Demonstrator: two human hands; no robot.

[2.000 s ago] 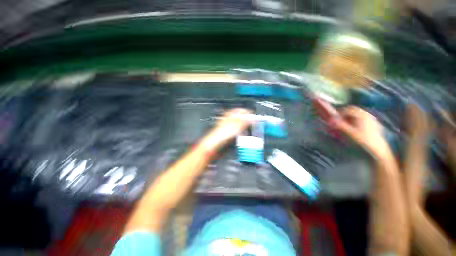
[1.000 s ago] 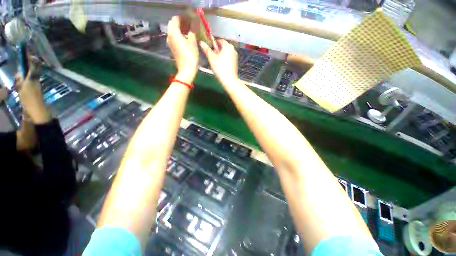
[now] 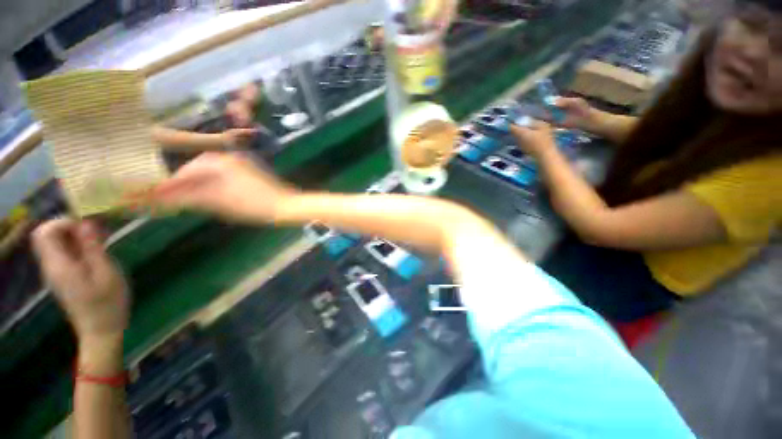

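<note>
A pale yellow sheet with a fine dot pattern [image 3: 103, 141] hangs at the upper left. My left hand [image 3: 81, 274], with a red band at the wrist, is raised just below its bottom edge, fingers curled. My right hand [image 3: 227, 184] reaches across to the left. Its fingertips overlap the sheet's lower right corner, with a blurred reddish streak there. Blur hides whether either hand grips the sheet or anything else. A keypad phone [image 3: 375, 304] with blue keys lies on the bench below my right arm, and another phone [image 3: 393, 257] lies just behind it.
A cream fan [image 3: 429, 141] stands beyond my right forearm. Dark trays [image 3: 184, 386] lie at lower left, beside the green belt [image 3: 257, 240]. At right, a person in a yellow top [image 3: 729, 206] has both hands on a phone. Blue phones [image 3: 506, 169] lie near them.
The view has swung right. The yellow sheet now shows at the left by my hands. My hands are farther apart, and the red pen held in my right hand is no longer clearly visible.
</note>
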